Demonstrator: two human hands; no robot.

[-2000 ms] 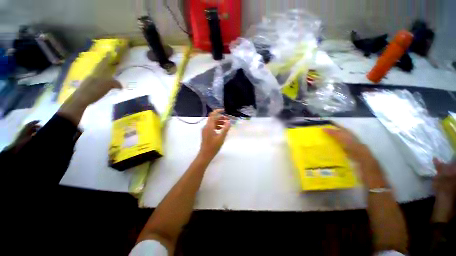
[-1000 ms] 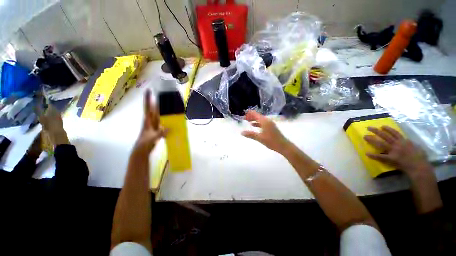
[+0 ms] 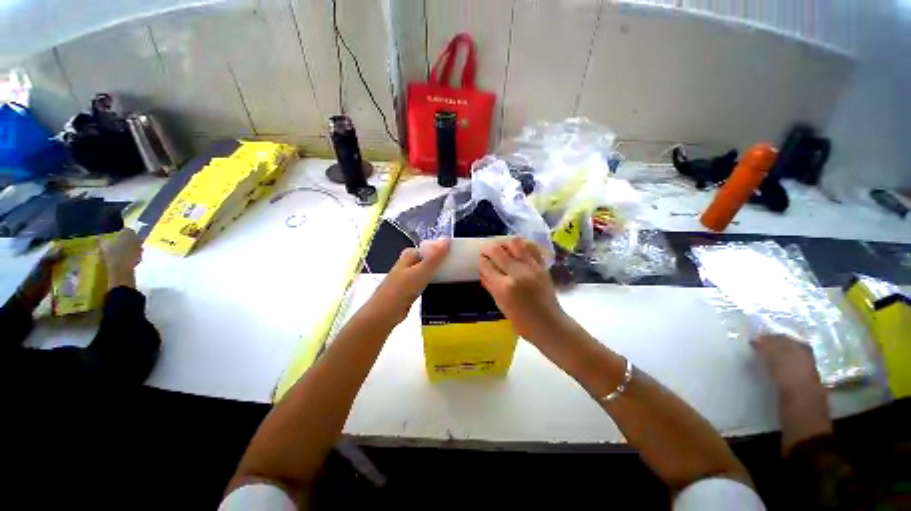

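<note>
A yellow carton with a black top band (image 3: 467, 344) stands upright on the white table in front of me. Its pale grey-white top flap (image 3: 457, 261) stands raised. My left hand (image 3: 415, 274) holds the flap's left end. My right hand (image 3: 519, 284) holds its right end, fingers over the upper edge. No handle can be made out at the flap. The crumpled clear bag with a dark mass (image 3: 486, 205) lies directly behind the hands, partly hidden by them.
Flat carton blanks (image 3: 210, 200) lie back left, beyond a yellow edge strip (image 3: 335, 299). A neighbour at left holds a yellow box (image 3: 78, 279). Clear poly bags (image 3: 774, 299) lie at right under another neighbour's hand (image 3: 789, 369). Black flasks, a red tote (image 3: 469, 120) and an orange bottle (image 3: 739, 187) stand behind.
My left hand has brought the carton from the left to the middle and its flap is now up. My right hand has joined it there. The right neighbour's carton has moved further right.
</note>
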